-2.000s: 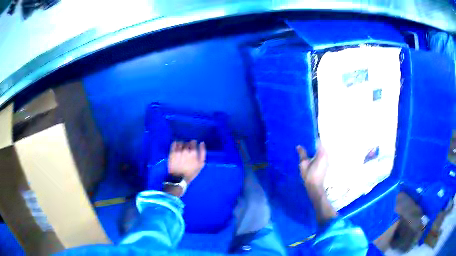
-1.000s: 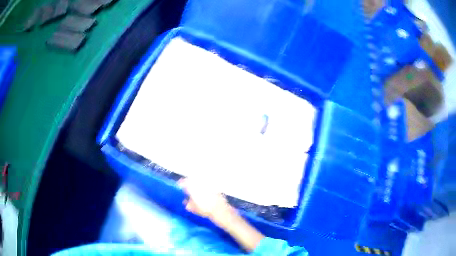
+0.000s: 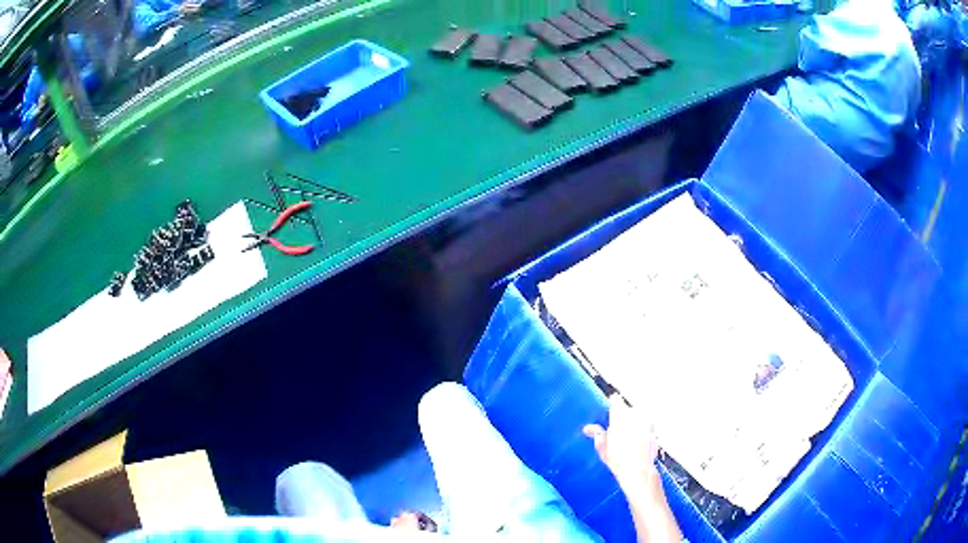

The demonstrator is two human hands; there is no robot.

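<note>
A large open blue corrugated box (image 3: 552,371) stands at the right. A whitish printed paper sheet (image 3: 679,339) lies inside it, with dark, shiny plastic showing at its edges. My right hand (image 3: 628,445) is at the box's near left rim, over the sheet's edge, with the thumb apart from the fingers; whether it grips the rim or sheet cannot be told. My left hand (image 3: 412,521) is only a small part at the bottom edge, near my legs; its fingers cannot be made out.
The green bench (image 3: 425,138) holds a blue parts bin (image 3: 345,95), dark flat units (image 3: 531,95) in rows, red-handled pliers (image 3: 289,231), thin rods, and small black components (image 3: 170,255) on a white sheet (image 3: 106,339). A carton (image 3: 175,493) is lower left. A person (image 3: 860,74) sits upper right.
The view has swung, so more of the bench shows and the box sits at the right. My right hand remains at the box rim. My left hand, over a blue stool earlier, is now low near my legs.
</note>
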